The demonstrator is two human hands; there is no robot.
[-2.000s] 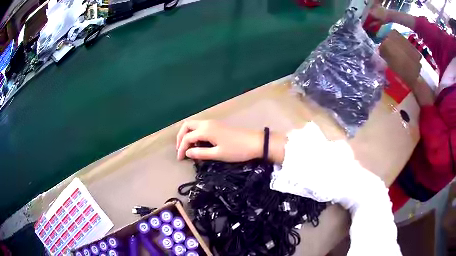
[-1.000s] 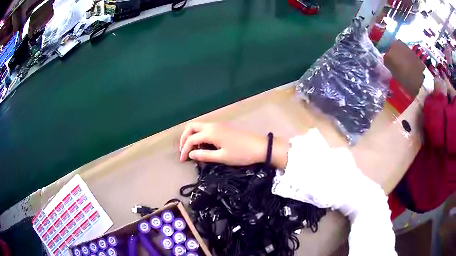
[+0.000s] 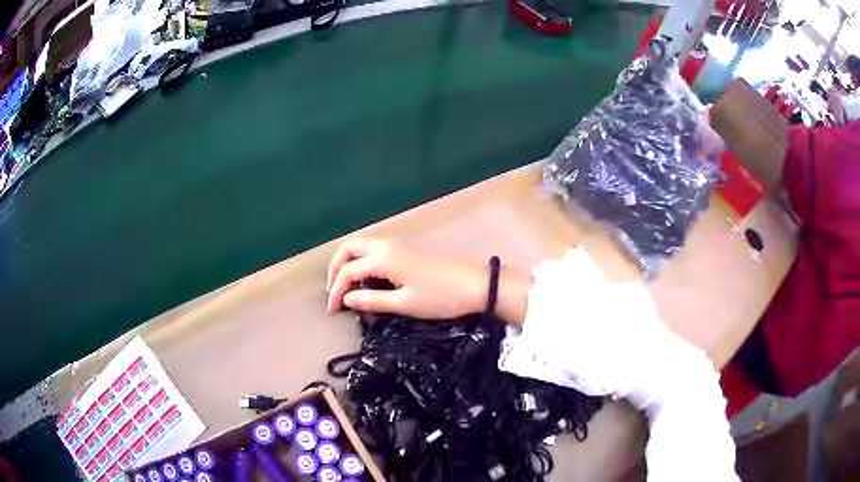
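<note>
My right hand [image 3: 410, 281], with a dark band at the wrist and a white sleeve, rests palm down at the upper left edge of a tangled heap of black USB cables [image 3: 453, 400]. Its fingers are curled; whether they hold a cable is hidden. An open brown battery tray [image 3: 354, 435] is at the bottom edge, left of the heap, with purple cells [image 3: 305, 415] standing and lying in it. One cable's plug [image 3: 260, 402] lies by the tray. A white sticker sheet [image 3: 132, 414] with red labels is at lower left. My left hand is out of view.
A clear bag of black cables [image 3: 641, 155] lies on the tan bench [image 3: 471, 202] at right. Beyond runs the green belt [image 3: 283, 151] with a black-and-red device [image 3: 539, 16]. A person's red sleeve [image 3: 825, 254] is at far right, by a brown flap. Cluttered electronics [image 3: 123, 66] lie at upper left.
The black-and-red device has moved left along the belt. The person at right has shifted, and their hand and forearm no longer show. My right hand has stayed nearly still on the cables.
</note>
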